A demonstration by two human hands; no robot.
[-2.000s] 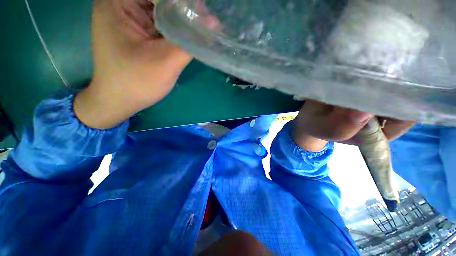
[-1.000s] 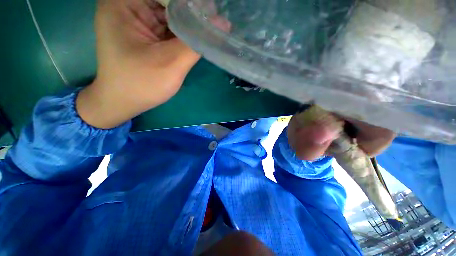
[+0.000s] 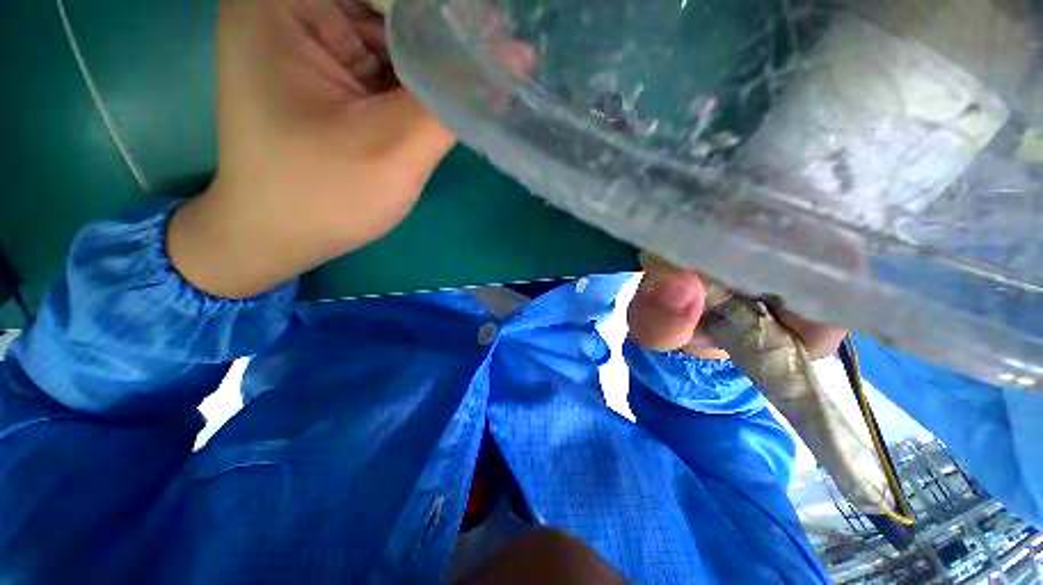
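Observation:
My left hand (image 3: 332, 137) is at the upper left over the green bench mat (image 3: 503, 223). Its fingers are curled, but the fingertips are cut off by the top edge or hidden behind the clear hood. A small pale bit shows beside them; I cannot tell what it is or whether it is held. My right hand (image 3: 709, 314), partly under the hood's rim, grips the tape-wrapped soldering iron (image 3: 806, 406). The handle slants down right to a dark end, with a thin yellow-and-black cable beside it. The iron's tip is hidden. No workpiece can be made out.
A large scuffed clear plastic hood (image 3: 709, 194) covers the upper right and blocks the view. A white sheet (image 3: 875, 120) shows blurred through it. A pale line (image 3: 105, 103) crosses the mat at left. A blue sleeve or smock (image 3: 961, 400) is at the right edge.
My right hand and the iron have moved left and down from under the hood, and more cable shows. The hood's rim sits lower in the picture. My left hand has barely moved.

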